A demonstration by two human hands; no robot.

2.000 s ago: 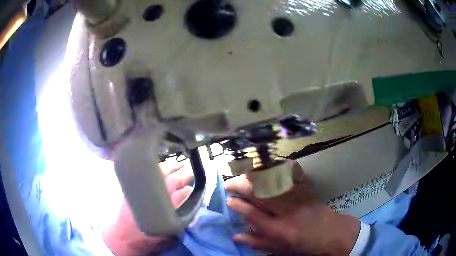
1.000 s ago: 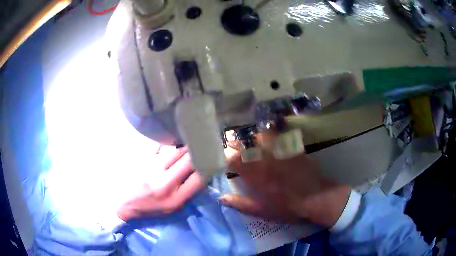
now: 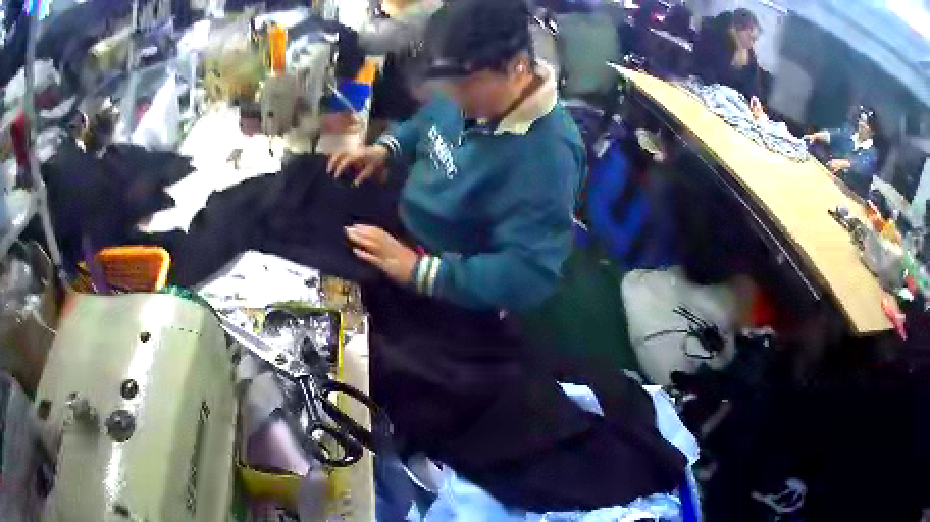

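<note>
The cream sewing machine head [image 3: 133, 408] stands at the lower left. Neither of my hands is in the picture. Black-handled fabric shears [image 3: 326, 413] lie open-bladed or partly hidden over the yellow tray [image 3: 273, 484] beside the machine head; the blade position is hard to tell. Light blue fabric pieces [image 3: 668, 428] show at the bottom right of centre, partly under dark cloth [image 3: 489, 408]. The needle area is out of view.
Another worker in a teal top [image 3: 500, 204] faces the dark cloth, both hands on it. An orange basket [image 3: 138, 267] is behind the machine. A long wooden table [image 3: 775, 194] runs along the right, with people beyond it.
The view has swung up and to the right, away from the needle area. My hands and the blue cloth under them have left the picture. The other worker, shears and tray now show.
</note>
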